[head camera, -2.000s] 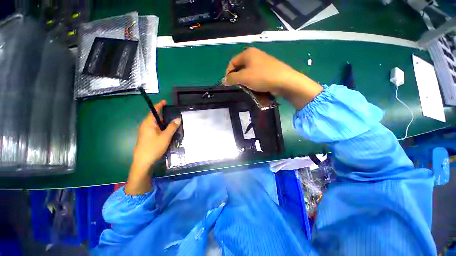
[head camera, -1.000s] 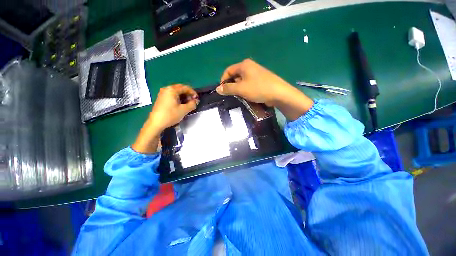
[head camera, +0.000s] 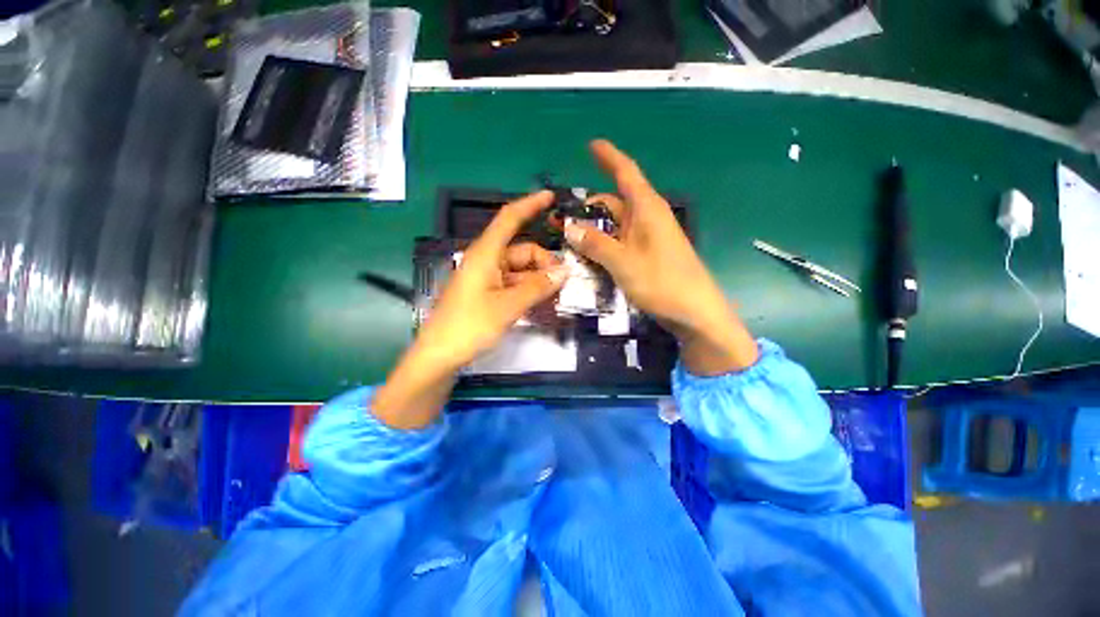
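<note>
My left hand and my right hand meet above a black tablet housing with a silvery panel inside. Both hands hold a small dark and silvery circuit board at the fingertips, raised over the housing. Its details are blurred and partly hidden by the fingers. The housing lies on a larger black work tray at the bench's front edge.
Tweezers and a black electric screwdriver lie to the right, beyond them a white plug. A black panel lies on bubble bags. Clear blister trays stand left. A thin black piece lies left of the housing.
My left hand has left the housing's edge and joined my right hand at the board. The board has turned and is now held above the middle of the housing. The view has shifted.
</note>
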